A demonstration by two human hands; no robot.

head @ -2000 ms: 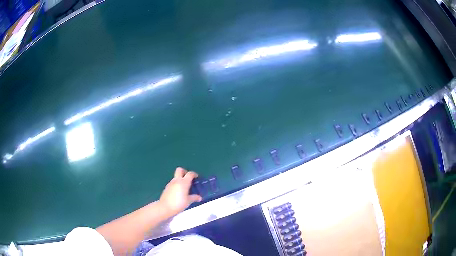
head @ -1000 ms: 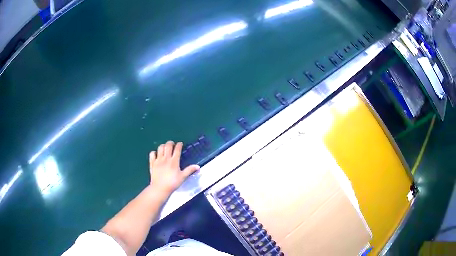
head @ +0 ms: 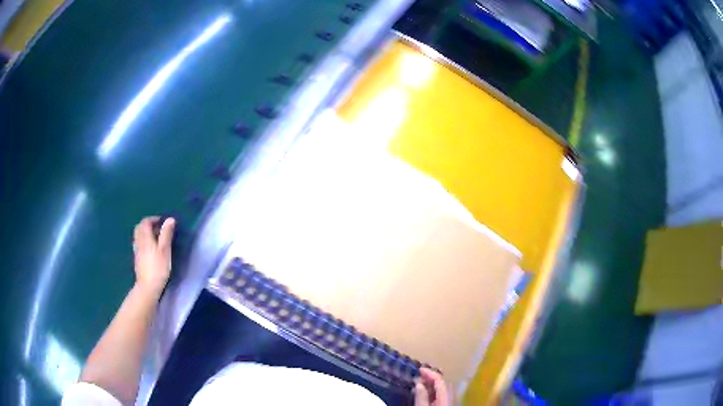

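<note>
My left hand [head: 153,258] is over the green belt near its rail, thumb and fingers pinched around a small dark part, blurred. More small black parts [head: 242,128] lie singly along the belt edge. Close rows of black parts [head: 305,319] stand along the near edge of the tan cardboard sheet [head: 412,277]. My right hand [head: 432,388] is at the right end of these rows, its fingertips at the last parts. It is partly cut off by the bottom edge, and whether it holds a part cannot be told.
The conveyor belt [head: 103,190] and its pale metal rail [head: 262,155] run along the left. The cardboard lies on a yellow table top [head: 476,166]. A blue item [head: 519,285] is at the cardboard's right edge. A yellow-brown panel [head: 682,268] is at far right.
The view has swung right, bringing the rows and yellow table to the centre. My right hand has come into view at the rows. My left hand's fingers have closed from spread to pinched.
</note>
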